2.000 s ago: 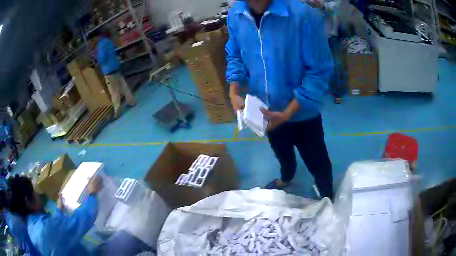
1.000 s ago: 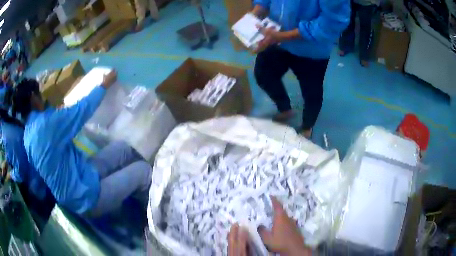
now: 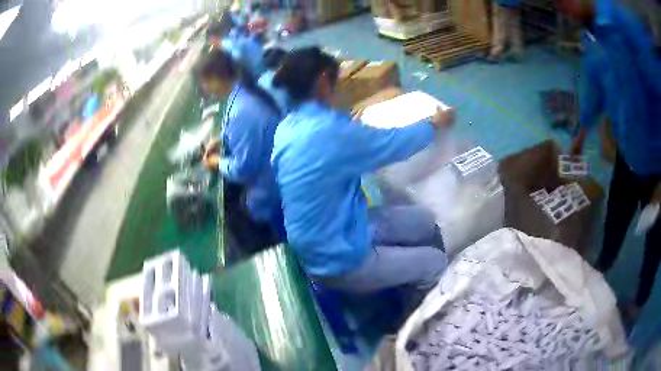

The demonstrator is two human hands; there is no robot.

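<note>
Neither of my hands is in the picture. Nearest in front of me, a stack of white inserts (image 3: 170, 293) with dark openings stands at the lower left beside the green bench (image 3: 272, 308). More white pieces lie behind and below it. The woven bulk sack (image 3: 572, 269) stands open at the lower right, full of small white slugs (image 3: 507, 326). The picture is blurred.
A seated person in blue (image 3: 326, 192) holds a white sheet (image 3: 406, 110) beside a white pile (image 3: 464, 206). Other workers line the bench. A standing person at the right reaches over the open carton (image 3: 533, 174), which holds inserts. Brown boxes (image 3: 370, 80) stand behind.
The view has swung left, bringing the bench and insert stack in. My hands, over the sack one second ago, are out of the picture. The standing person now reaches down to the carton.
</note>
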